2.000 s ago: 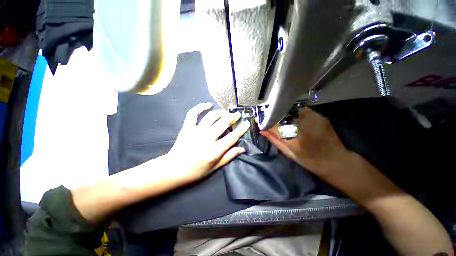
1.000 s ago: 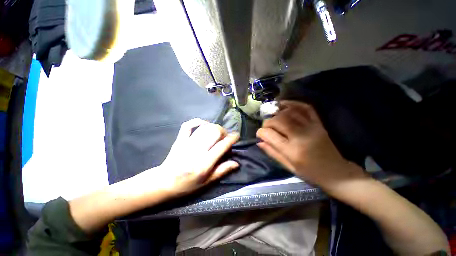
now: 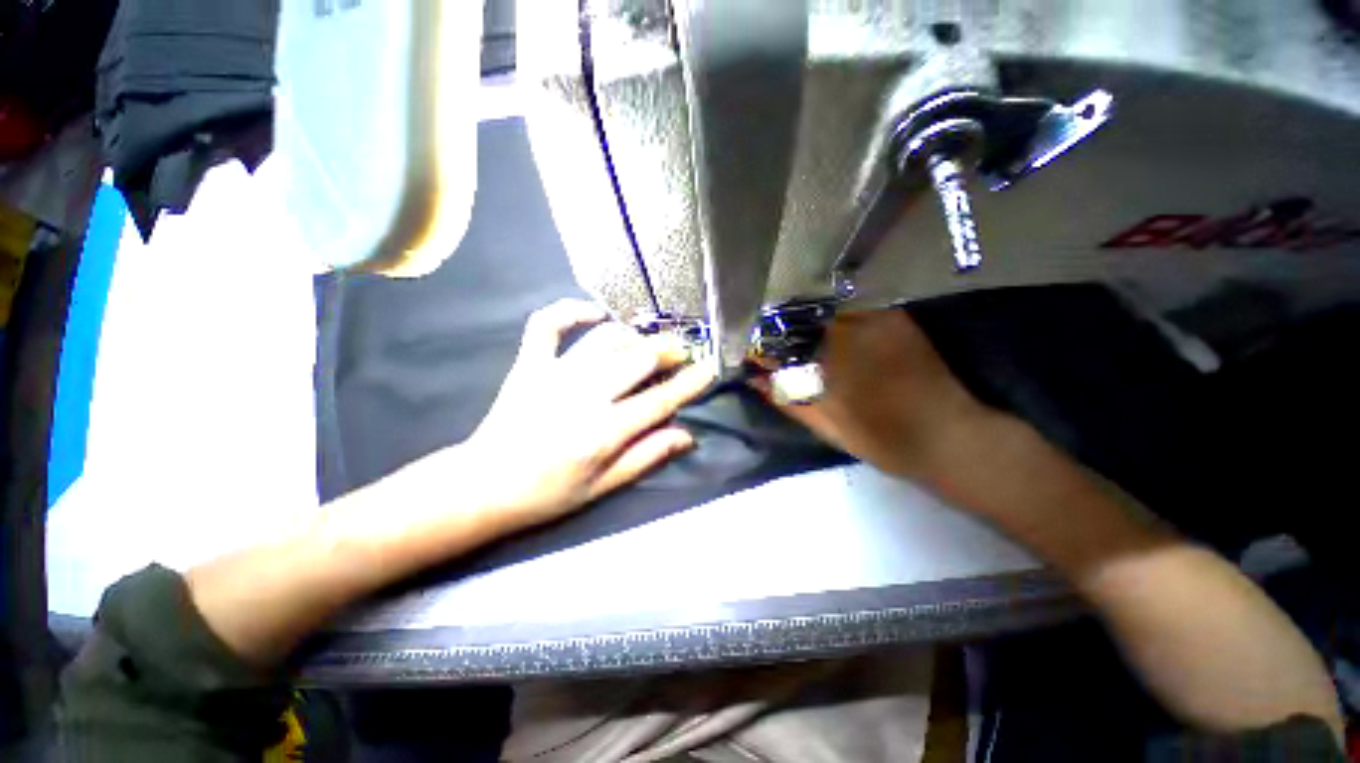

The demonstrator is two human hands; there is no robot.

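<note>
A black garment panel (image 3: 410,365) lies flat on the white table and runs under the sewing machine head (image 3: 656,179). My left hand (image 3: 574,410) rests on the panel just left of the needle area, its fingers pressing the cloth near the presser foot (image 3: 694,340). My right hand (image 3: 895,395) is just right of the foot, with its fingertips at the cloth; its fingers are partly hidden by the machine parts. A darker wrinkled cloth (image 3: 738,432) lies between my hands. The needle is hidden behind the machine's front part.
A pale machine lamp (image 3: 366,149) hangs at upper left. Stacked black pieces (image 3: 187,97) lie at far left. The ruler-marked table edge (image 3: 641,644) runs along the front. A silver tension spring (image 3: 952,209) projects from the head. More dark cloth (image 3: 1066,403) lies at right.
The panel has moved away from the front edge, towards the machine, baring more white table. Both hands have moved up close to the presser foot since one second ago. The camera view has also shifted.
</note>
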